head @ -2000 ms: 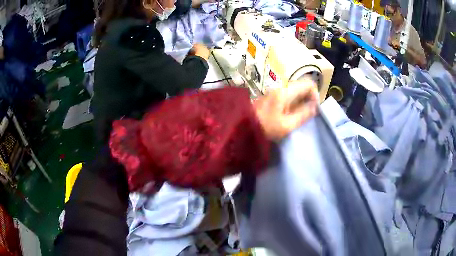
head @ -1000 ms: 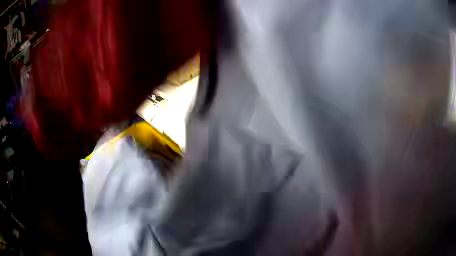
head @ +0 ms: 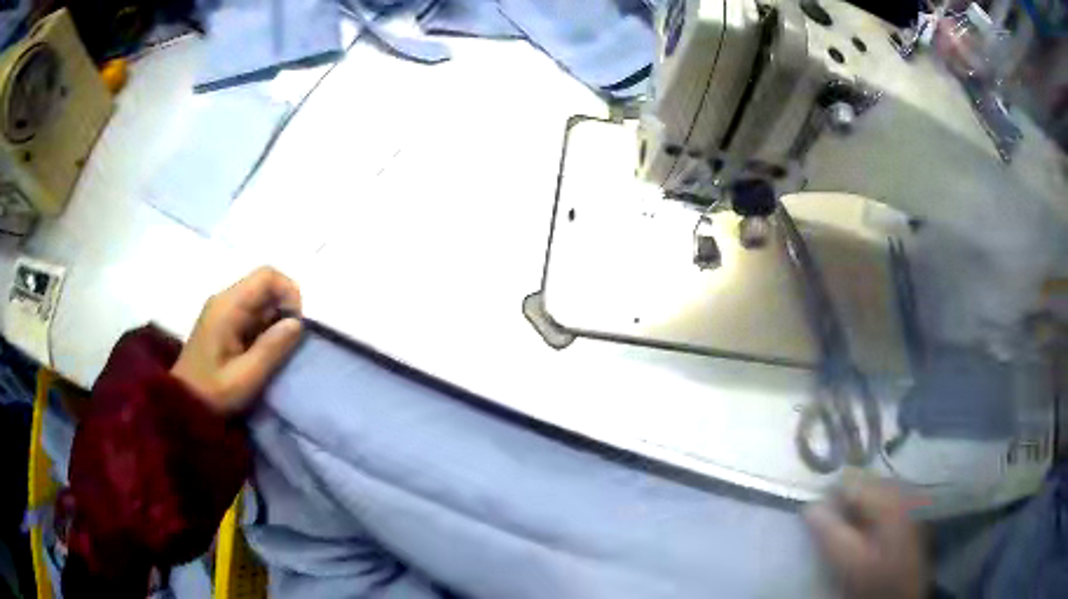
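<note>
A light blue garment piece [head: 504,491] is stretched along the front edge of the white table, its dark upper edge running from hand to hand. My left hand [head: 244,337] pinches its left end between thumb and fingers. My right hand [head: 873,532], blurred at the lower right, is at the other end of that edge; its fingertips are unclear, but the cloth reaches it and is held taut. The rest of the cloth hangs down towards the lap. The sewing machine head [head: 738,105] stands beyond, above its needle plate [head: 632,257], with no cloth under it.
Scissors [head: 834,351] lie right of the needle, beside a dark blue-grey piece [head: 963,396]. Flat blue cut pieces [head: 264,41] lie at the far side. A neighbouring machine [head: 53,105] stands far left. A small switch plate [head: 35,293] is on the left edge. A yellow basket [head: 234,562] is below.
The view has turned from the neighbouring worker and garment pile to the machine table. The garment piece, earlier raised and blurred close to the camera, is now stretched between both hands at the table's front edge.
</note>
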